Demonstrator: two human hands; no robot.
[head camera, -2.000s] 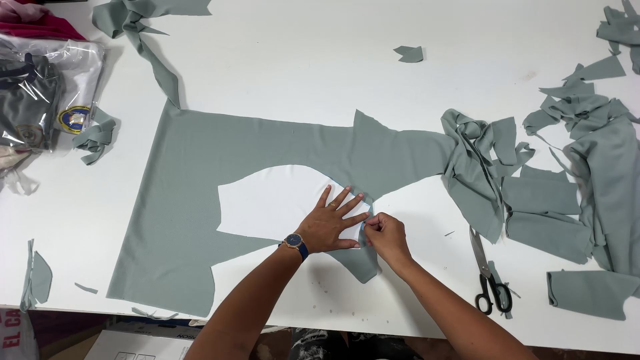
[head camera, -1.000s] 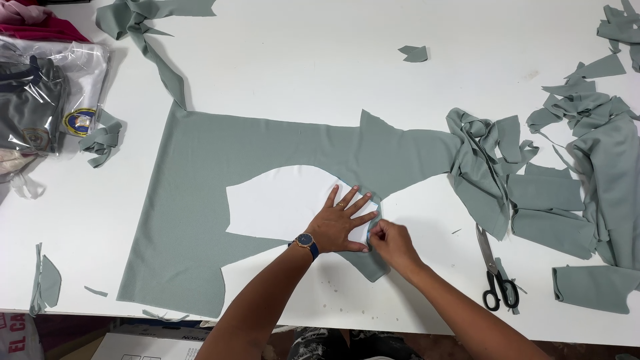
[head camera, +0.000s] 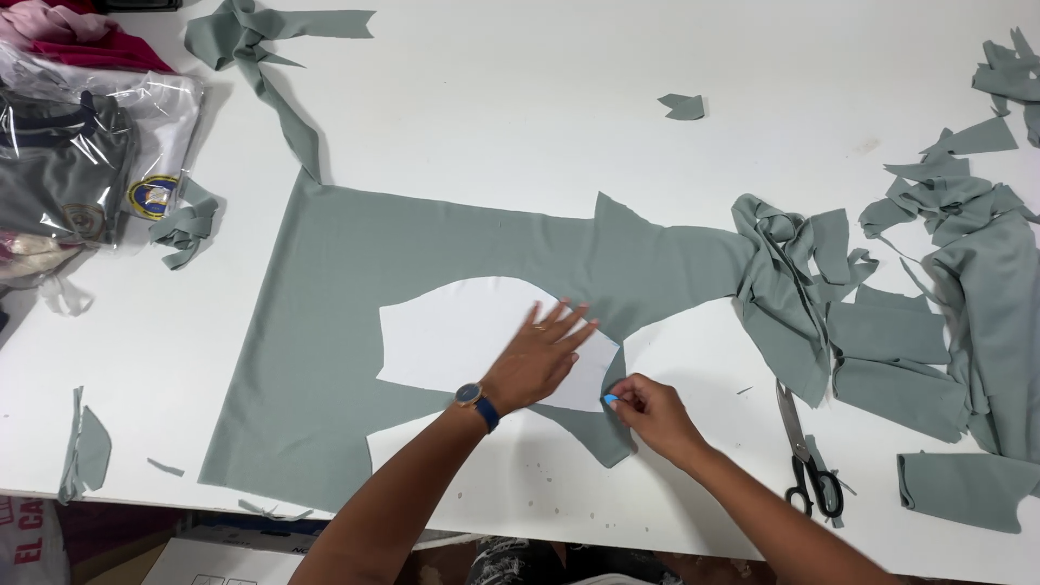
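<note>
A white pattern piece (head camera: 455, 329) lies on a large sheet of grey-green fabric (head camera: 325, 292), which is spread over the white table. My left hand (head camera: 540, 357), with a watch at the wrist, rests flat on the right part of the pattern piece, fingers spread. At the pattern's lower right corner, my right hand (head camera: 650, 410) pinches a small blue piece of tailor's chalk (head camera: 610, 399) between thumb and fingers. A pair of black-handled scissors (head camera: 804, 459) lies on the table to the right of my right hand.
Bunched fabric (head camera: 784, 284) adjoins the sheet's right end, with folded pieces and offcuts (head camera: 991, 325) beyond. A twisted strip (head camera: 280, 118) and clear-bagged garments (head camera: 81, 162) are at upper left. One small scrap (head camera: 682, 106) lies near the back. The white table's front edge (head camera: 569, 536) runs below my arms.
My right hand has moved down along the pattern's right end to its lower corner. The blue chalk shows more plainly now. My left hand remains on the pattern.
</note>
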